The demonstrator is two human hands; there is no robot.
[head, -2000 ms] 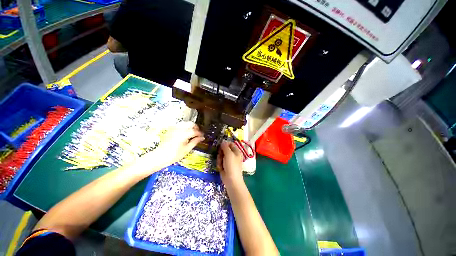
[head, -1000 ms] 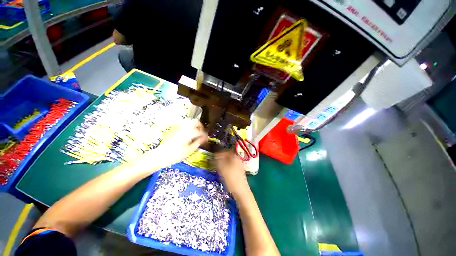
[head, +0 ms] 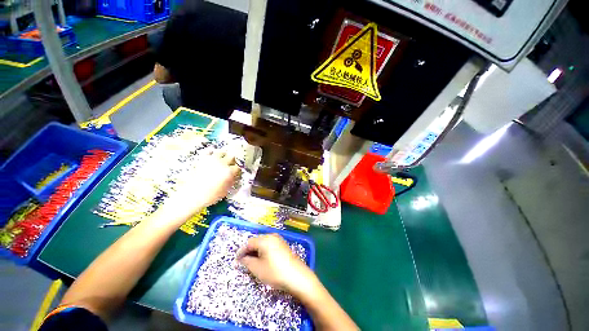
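My left hand [head: 218,178] is over the right part of the wire pile [head: 152,171], left of the press; what its fingers hold is too bright and small to tell. My right hand [head: 268,255] is over the terminal tray [head: 182,304], a shallow blue box of silvery terminals [head: 223,291]. Its fingertips are bent together at the terminals; whether they pinch one cannot be seen. The dark crimping die [head: 281,178] has no hand at it. Some yellow leads [head: 265,214] lie between die and tray.
Red-handled scissors [head: 321,197] lie right of the die, beside a red bin [head: 369,184]. The press with a yellow warning label [head: 352,64] rises behind. A blue parts bin [head: 113,143] with red leads stands far left. A person in dark clothing [head: 203,58] is behind the bench.
My right hand has moved from the die down to the terminal tray. My left hand has moved left, away from the die to the wire pile. The view has shifted slightly.
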